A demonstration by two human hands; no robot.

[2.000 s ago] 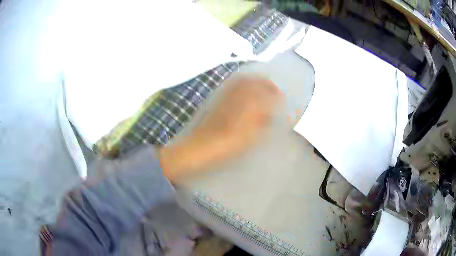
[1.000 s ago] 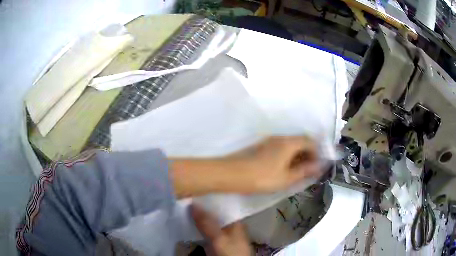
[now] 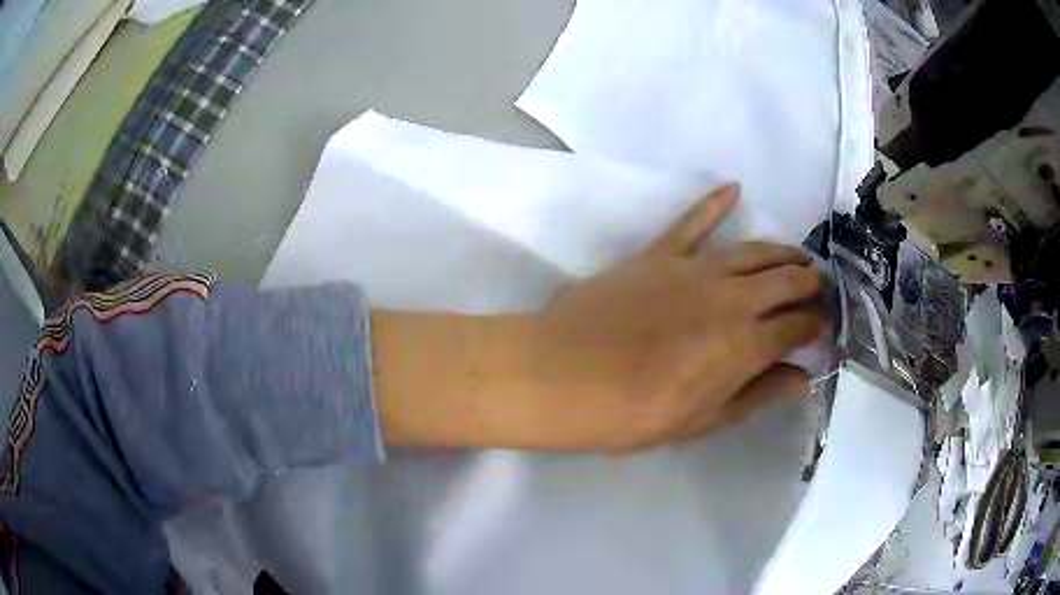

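My left hand (image 3: 697, 331) lies palm down, fingers spread, on a white cloth panel (image 3: 453, 209), its fingertips beside the shiny metal folder (image 3: 866, 325). The panel spreads under my forearm toward the bottom edge. Another white panel (image 3: 697, 87) lies beyond it, with a long white strip (image 3: 854, 105) along its right edge, leading to the dark presser foot area (image 3: 866, 233). A wide white band (image 3: 854, 477) hangs from the near side of the folder. My right hand is not in view.
The cream machine body with a black block (image 3: 976, 76) stands at right. White scraps (image 3: 976, 401) and looped scissors handles (image 3: 1000, 511) lie at lower right. Plaid cloth (image 3: 180, 134) and greenish cloth (image 3: 93, 140) lie at upper left on the grey table (image 3: 395, 52).
The near panel has come over the table and now lies by the folder under my left hand. My right hand, low in the earlier view, has left the picture. The view has moved closer.
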